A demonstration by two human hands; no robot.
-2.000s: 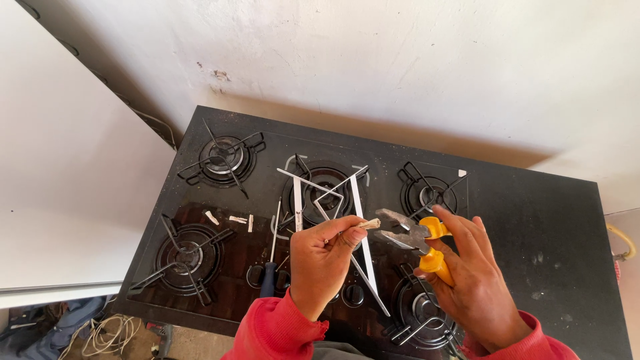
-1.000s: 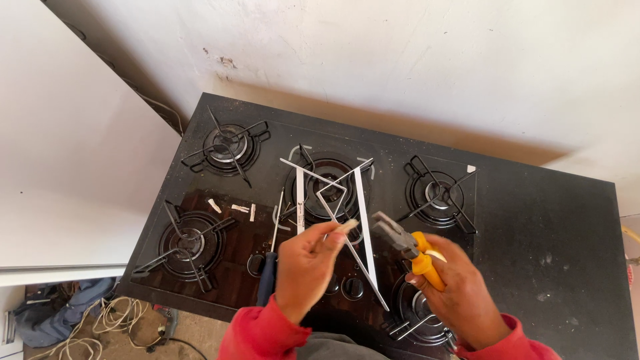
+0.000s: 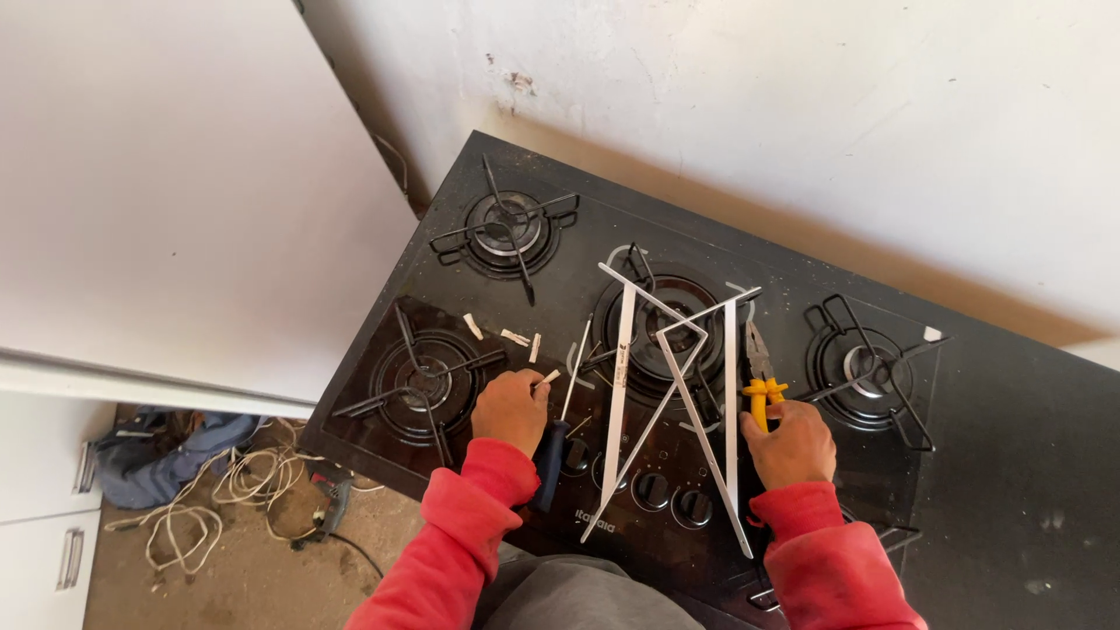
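Between the fingertips of my left hand is a small whitish piece, low over the cooktop beside a blue-handled screwdriver. Several similar whitish pieces lie just beyond that hand. My right hand holds combination pliers by their yellow handles, jaws pointing away from me, low over the cooktop. Two white metal shelf brackets lie crossed between my hands, over the central burner and the control knobs.
The black gas cooktop has several burners with wire grates and stands against a white wall. A large white panel rises at left. On the floor are coiled cables, a power tool and blue cloth.
My hands have moved apart and down toward the cooktop, the left with the whitish piece, the right with the pliers. Earlier, the pliers were near that piece. The view has shifted left.
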